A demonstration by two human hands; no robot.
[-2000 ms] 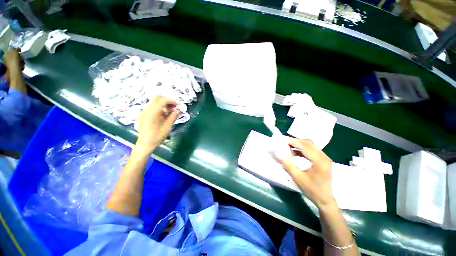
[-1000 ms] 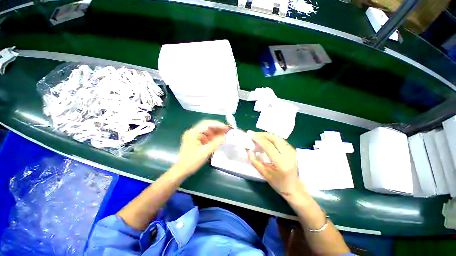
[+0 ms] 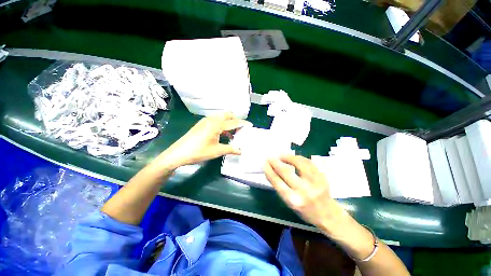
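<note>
My left hand [image 3: 209,141] and my right hand [image 3: 301,188] hold a white folded card insert [image 3: 262,144] between them, over a white box [image 3: 245,176] lying on the bench. My left fingers and thumb are at the insert's left edge. My right fingers press at its lower right. Whether a cable is in the insert cannot be seen. A pile of coiled white cables [image 3: 99,108] lies in an opened clear plastic bag at the left. Die-cut card blanks lie beyond the hands [image 3: 293,123] and to the right [image 3: 342,175].
A tall stack of white boxes [image 3: 207,75] stands near the belt. White boxes [image 3: 406,168] lean in a row at right. A printed retail box [image 3: 258,43] lies on the green belt. A blue bin [image 3: 121,237] with clear bags is at lower left; pale inserts [image 3: 479,223] are at far right.
My left hand has come from the cable pile to the card insert at my right hand. The insert now shows as a broader white panel between both hands. The retail box has travelled left.
</note>
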